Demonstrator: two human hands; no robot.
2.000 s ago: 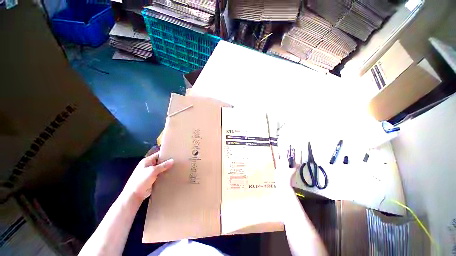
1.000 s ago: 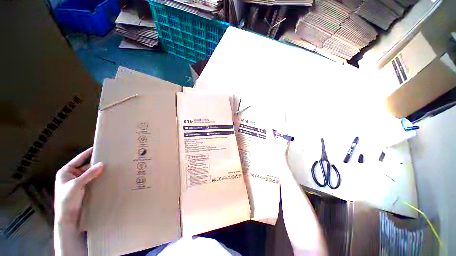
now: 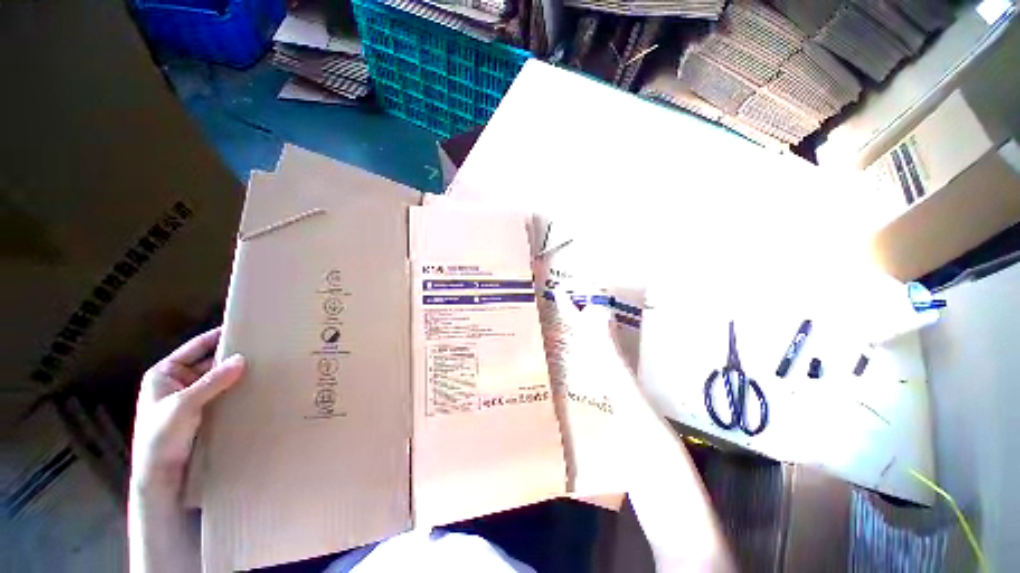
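Observation:
A flat carton (image 3: pixel 369 448) with an icon column on its left panel and two dark bars on its right panel lies in front of me, its crease running up the middle. My left hand (image 3: pixel 185 409) grips its left edge, thumb on top. Part of another printed carton (image 3: pixel 593 453) shows beneath and to the right. My right hand (image 3: pixel 587 336) is over that carton's print, washed out by glare, and holds a marker pen (image 3: pixel 598 301) by the dark bars. The pen tip's contact cannot be made out.
On the white table (image 3: pixel 626 146) lie black scissors (image 3: pixel 735 386), a spare marker (image 3: pixel 795 348) and small black pieces. A small open carton (image 3: pixel 945 185) stands far right. A teal crate (image 3: pixel 436 73) and carton stacks are beyond; a large brown carton (image 3: pixel 101 202) is at left.
The carton in my left hand has shifted left, showing another print beneath. My right hand has moved up onto that print with the marker. The view has shifted slightly.

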